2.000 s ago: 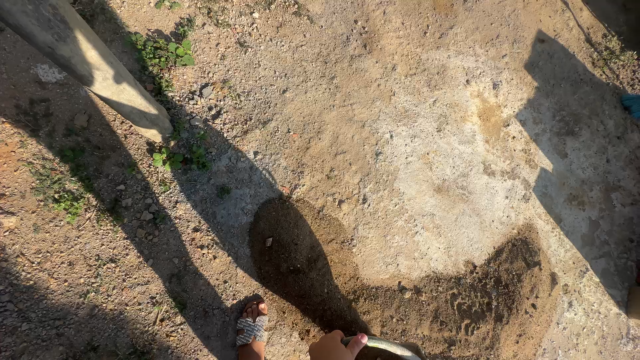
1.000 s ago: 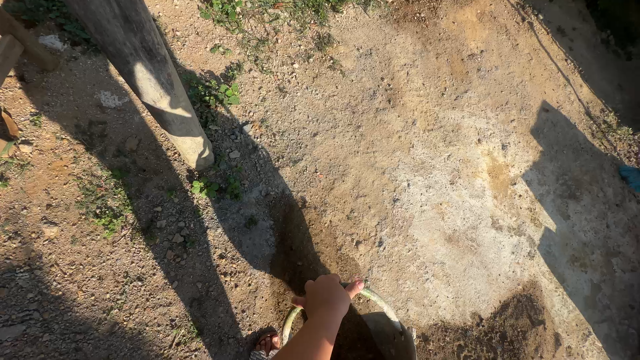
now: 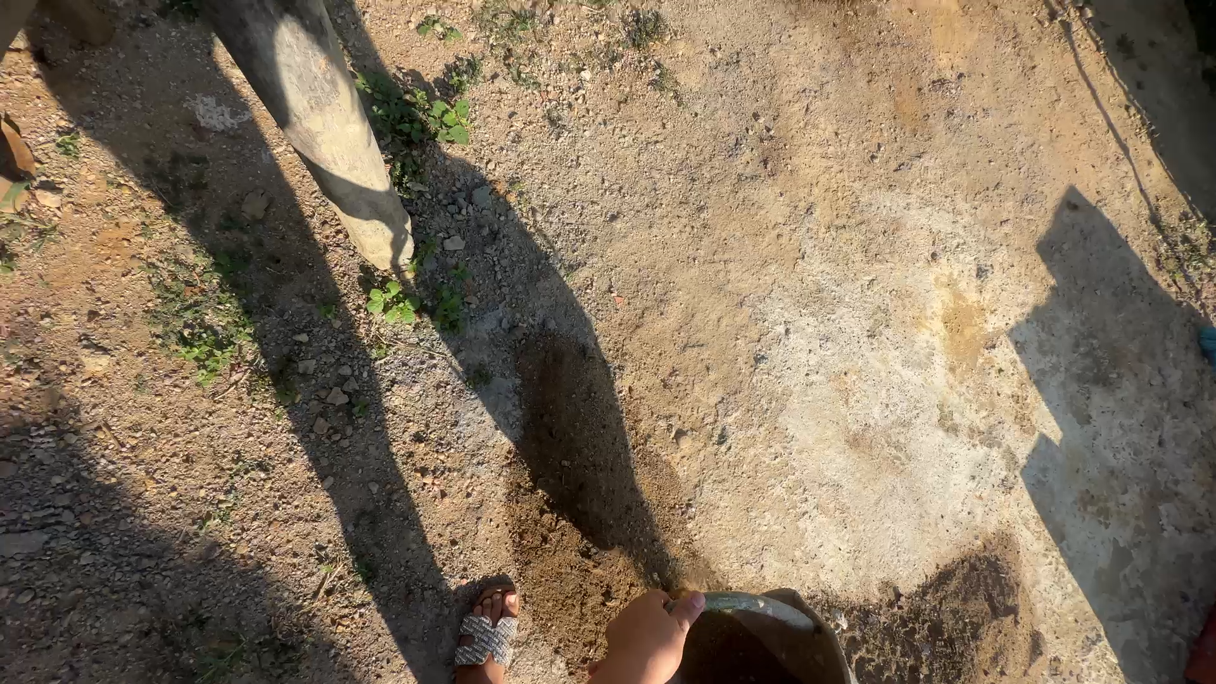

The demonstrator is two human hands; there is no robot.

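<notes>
At the bottom edge of the head view, my left hand (image 3: 651, 632) grips the pale, curved rim of a bucket-like container (image 3: 831, 638), thumb over the rim. The container is cut off by the frame, and its inside is dark and shaded. Damp brown soil (image 3: 575, 584) lies on the ground just left of the hand. More dark soil (image 3: 978, 608) is heaped to the right of the container. My right hand is out of view.
A foot in a woven-strap sandal (image 3: 486, 638) stands left of my hand. A thick pale post (image 3: 356, 180) meets the ground at upper left, beside small green weeds (image 3: 394, 302). Something blue (image 3: 1207, 344) shows at the right edge, and something red (image 3: 1203, 651) below it.
My left hand keeps hold of the rim. A second ago more of the container showed at the bottom; it now sits lower in view, with more of the damp soil uncovered. The view has shifted.
</notes>
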